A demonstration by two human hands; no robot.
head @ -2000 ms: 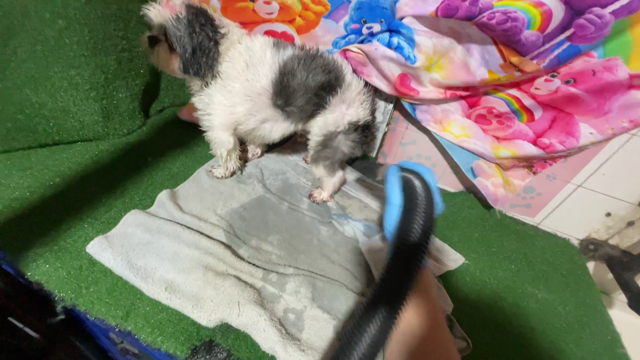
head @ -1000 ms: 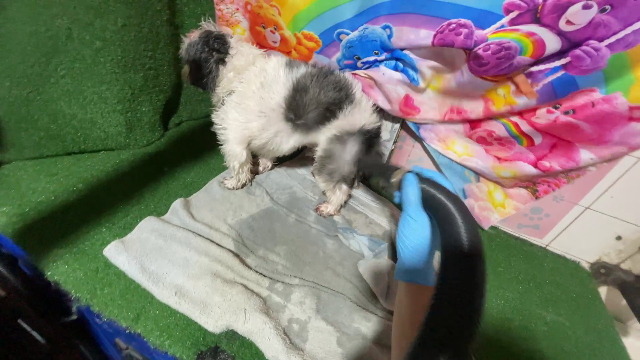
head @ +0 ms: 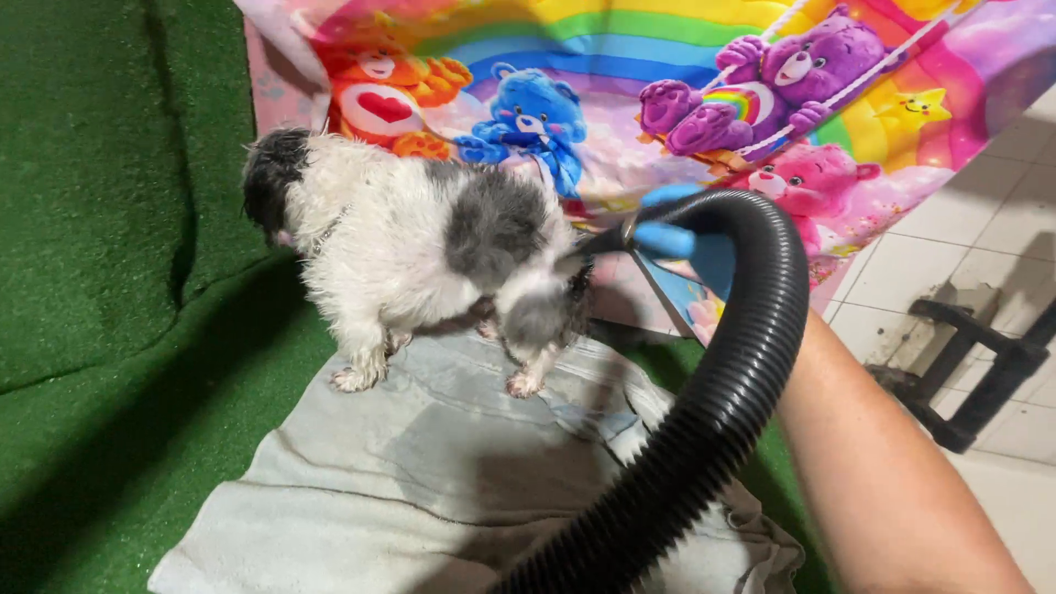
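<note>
A small white and gray dog (head: 412, 235) with damp-looking fur stands on a gray towel (head: 330, 503), its head turned to the left. My right hand (head: 681, 239), in a blue glove, is closed around the nozzle end of a black corrugated dryer hose (head: 742, 330). The narrow black nozzle (head: 602, 242) points at the dog's rump, very close to the fur. From the hand the hose loops over and runs down to the bottom edge, in front of my wrist. My left hand is out of view.
Green artificial turf (head: 91, 454) covers the surface under the towel and the upright part at left. A blanket printed with colorful cartoon bears (head: 594, 49) hangs behind the dog. At right, a black metal frame (head: 973, 355) stands over white floor tiles (head: 932, 272).
My right hand with the hose has moved up beside the dog's rump; two seconds ago it was lower, beside the towel's right side. The view has shifted.
</note>
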